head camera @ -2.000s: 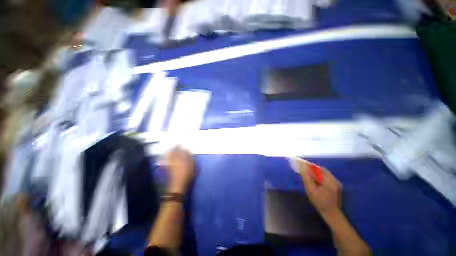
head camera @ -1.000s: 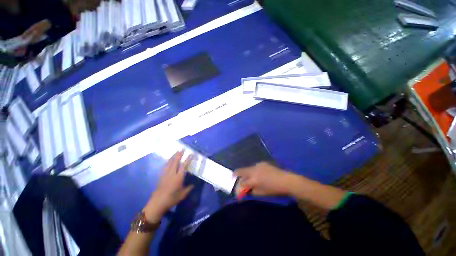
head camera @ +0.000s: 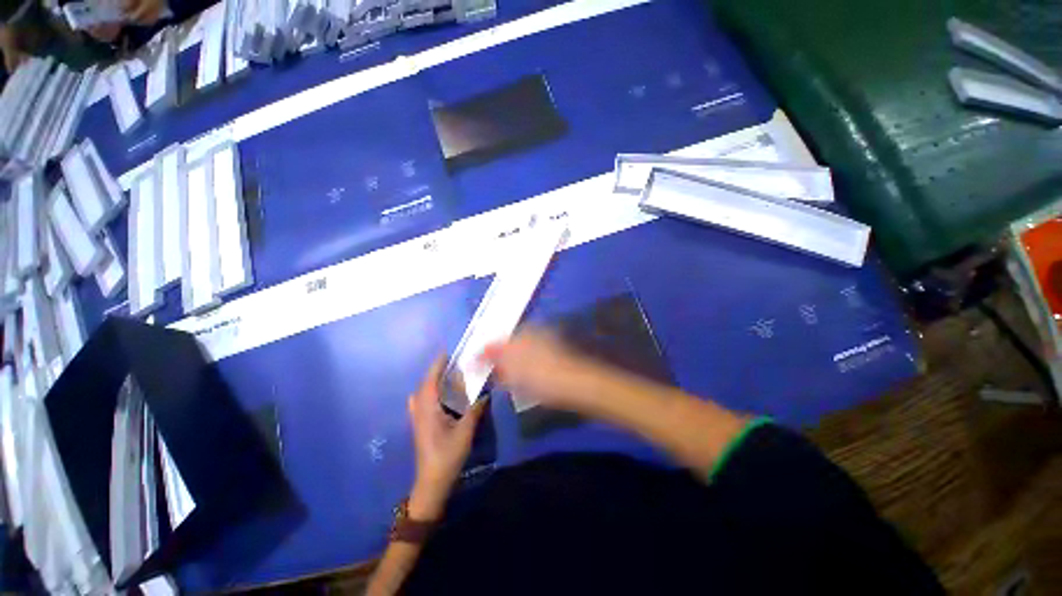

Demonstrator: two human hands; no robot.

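A long white plastic part (head camera: 515, 285) is held tilted above the blue printed sheet, its far end pointing up and to the right. My left hand (head camera: 443, 421) grips its near end from below. My right hand (head camera: 530, 363) is blurred and lies at the near part of the same piece. Its fingers are too blurred to tell whether they hold a tool. Two more white parts (head camera: 757, 217) lie crossed on the sheet to the right.
A black open box (head camera: 233, 448) with white parts inside stands at the left. White parts lie in a row (head camera: 200, 233) and in heaps at the left and far edge. A green surface (head camera: 862, 128) and an orange item (head camera: 1042, 262) are at the right.
The held white part has turned from sloping down right to pointing up right. My left hand has moved to its near end. My right hand has moved left and up; the red spot no longer shows.
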